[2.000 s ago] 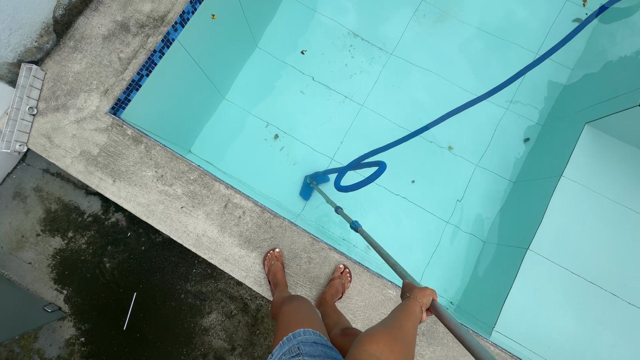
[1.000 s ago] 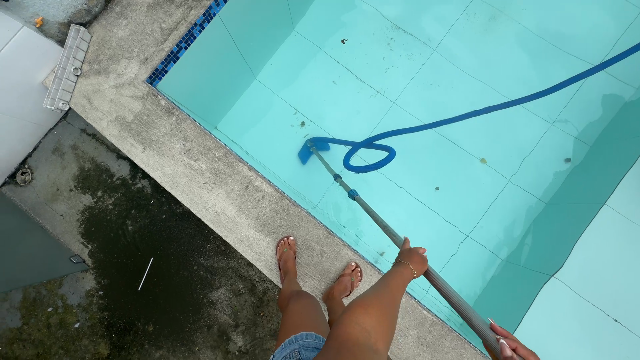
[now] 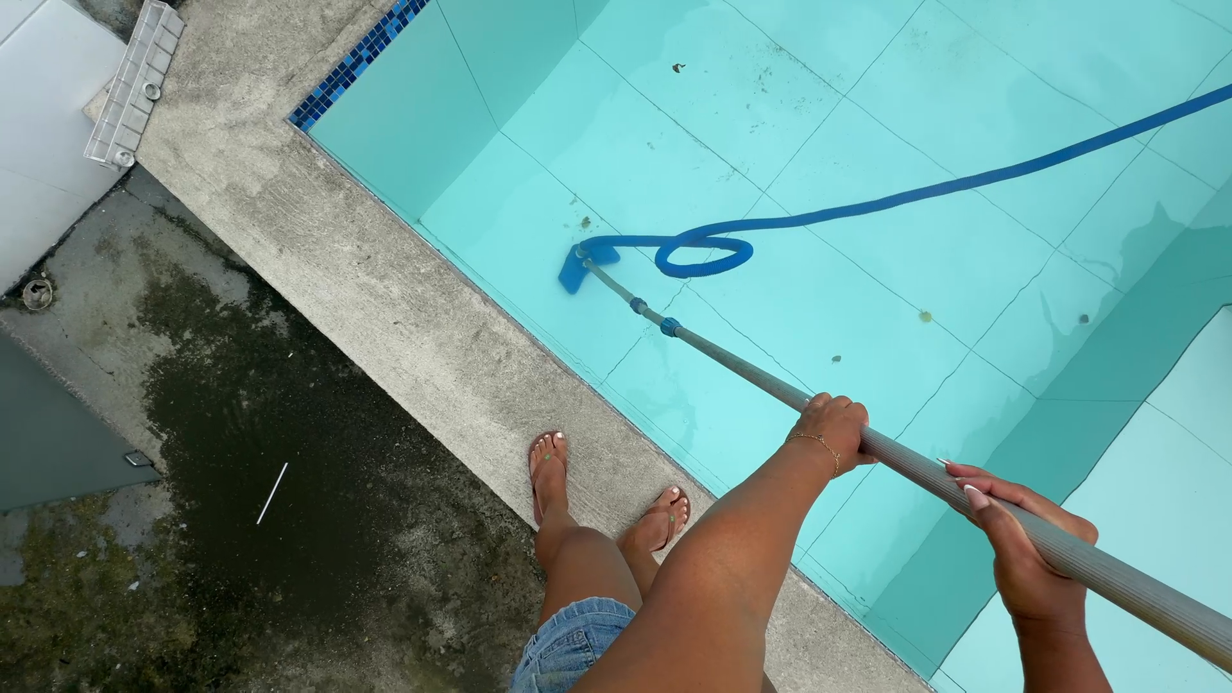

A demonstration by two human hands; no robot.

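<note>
My left hand, with a thin bracelet at its wrist, grips a long grey telescopic pole. Farther up the pole, at the right, my right hand holds it with thumb and fingers on either side. The pole slants down into the pool water and has blue locking collars. At its lower end a blue pool vacuum head is underwater near the pool's side. A blue vacuum hose runs from the head, makes one loop and leaves the view at the right.
My feet in flip-flops stand on the concrete pool edge. Behind it lies a darkly stained, lower concrete floor. Blue mosaic tiles line the corner. A white plastic grate lies at upper left. Small leaves and specks dot the pool floor.
My right hand, not visible two seconds ago and partly in view one second ago, now shows fully on the pole. My left hand has kept hold of the pole. The view has shifted.
</note>
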